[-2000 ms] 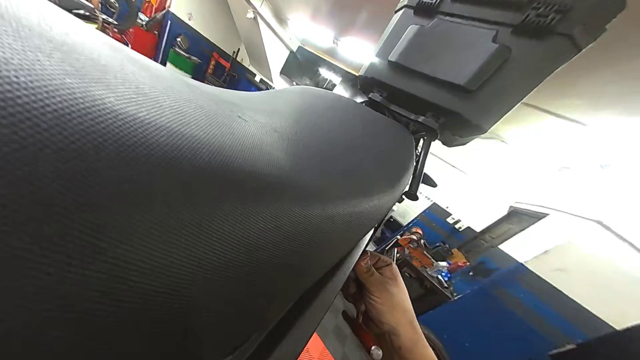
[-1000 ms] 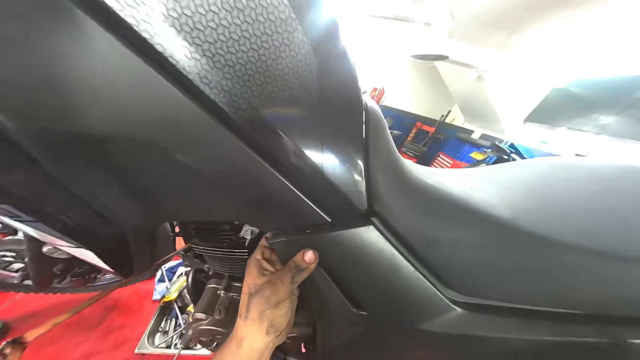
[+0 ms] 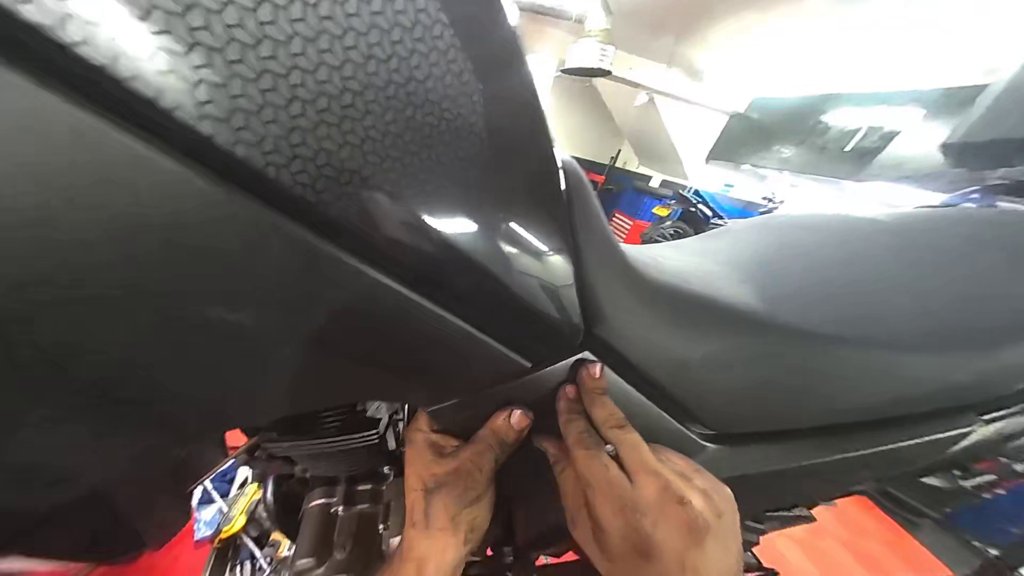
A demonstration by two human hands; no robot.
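Observation:
Both of my hands are on a motorcycle's dark plastic side panel (image 3: 664, 412), just below the point where the tank cover (image 3: 384, 160) meets the black seat (image 3: 800, 320). My left hand (image 3: 456, 480) grips the panel's front end, thumb on its outer face and fingers partly hidden behind the edge. Flat against the panel's upper corner lie the fingertips of my right hand (image 3: 640, 472), which wears a ring. A large dark body panel (image 3: 200, 304) fills the left side. Beneath it, the finned engine (image 3: 336, 480) shows beside my left hand.
At lower left, a tray holds tools, among them a yellow-handled one (image 3: 240, 512), over a red surface. An orange-red surface (image 3: 856, 540) shows at lower right. Behind the seat stand a red-and-blue storage unit (image 3: 632, 216) and a wheel (image 3: 668, 232).
My right hand has come into view onto the panel's upper corner beside my left hand, which was there alone a second ago. The view has swung from the seat's rear to the side panel.

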